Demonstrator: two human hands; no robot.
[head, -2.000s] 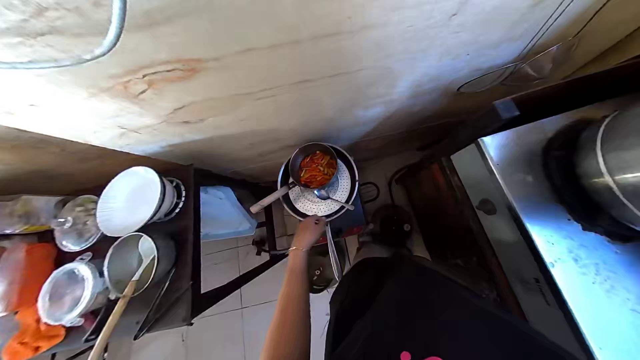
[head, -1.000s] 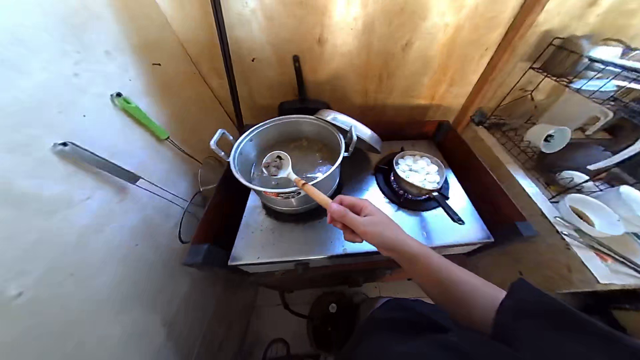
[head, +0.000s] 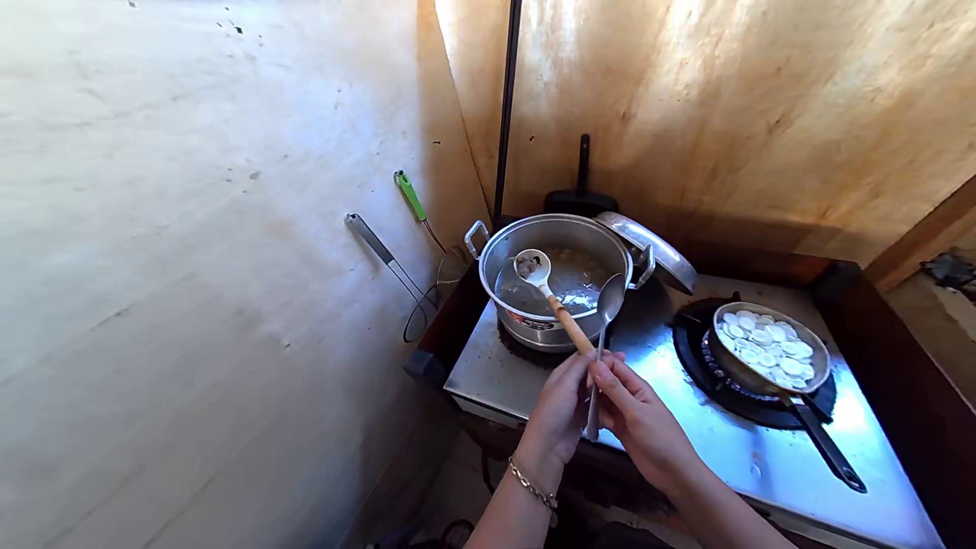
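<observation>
My left hand (head: 560,408), with a chain bracelet at its wrist, and my right hand (head: 637,412) meet in front of the stove. A white-bowled ladle (head: 572,324) with a wooden handle runs into my right fingers, its bowl holding small dark bits above a large aluminum pot (head: 526,329). A metal spoon (head: 611,299) points upward beside it, bowl near the pot's right rim. Its handle passes between my hands, by the right thumb; which hand grips it is unclear. Cloudy liquid (head: 564,286) fills part of the pot.
White round slices (head: 766,347) lie in a frying pan (head: 823,362) on the right burner, its handle pointing toward me. A metal lid (head: 656,248) leans behind the pot. A black pan (head: 583,200) stands by the back wall. Wire-handled utensils (head: 381,248) hang on the left wall.
My left hand and the metal spoon have come into view beside the ladle, which my right hand held alone a second ago. The view has swung from the floor area to the stove.
</observation>
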